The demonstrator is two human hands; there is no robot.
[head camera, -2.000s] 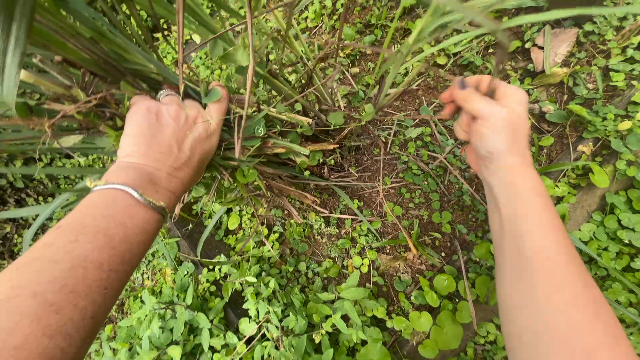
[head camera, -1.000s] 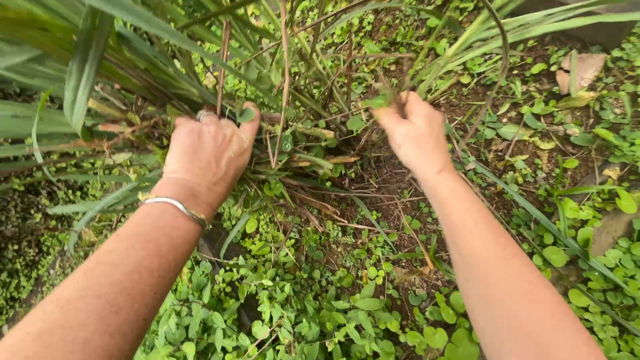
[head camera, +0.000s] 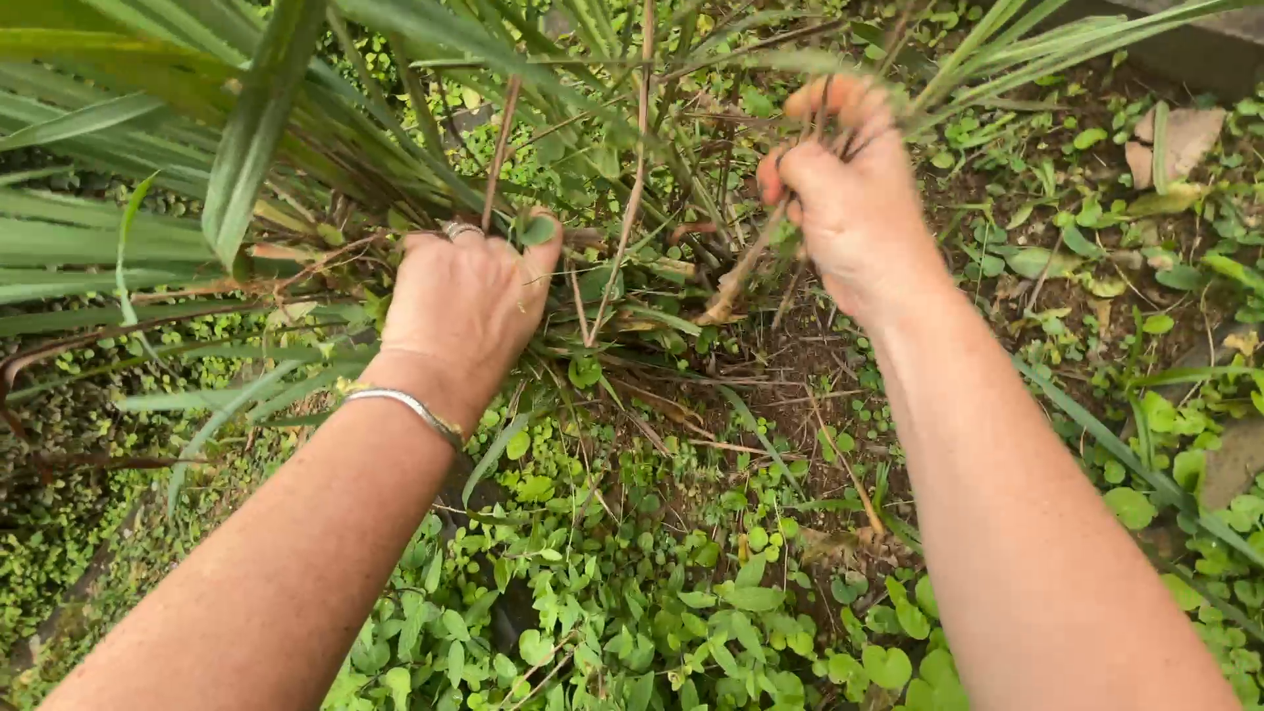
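Note:
My left hand [head camera: 469, 306], with a ring and a bracelet, is closed around the base of a clump of long grass-like leaves [head camera: 375, 168]; its fingertips are hidden in the stems. A small round leaf [head camera: 536, 230] lies by its thumb. To the right, my right hand [head camera: 839, 168] pinches thin dry brown stems [head camera: 741, 272], its fingers slightly blurred. Dry stalks [head camera: 637, 178] stand upright between the hands. Beneath them, dead leaves and bare brown soil [head camera: 790, 365] show at the foot of the clump.
Low round-leaved ground cover [head camera: 889, 667] and leafy weeds [head camera: 592, 592] spread along the bottom. Another tuft of long blades [head camera: 1027, 59] leans in at the upper right, near a hard grey edge [head camera: 1175, 49]. A dry brown leaf [head camera: 1185, 143] lies at the right.
My right hand has moved from low over the soil, at the right, to the stems beside the clump. My left hand keeps its hold on the clump's base.

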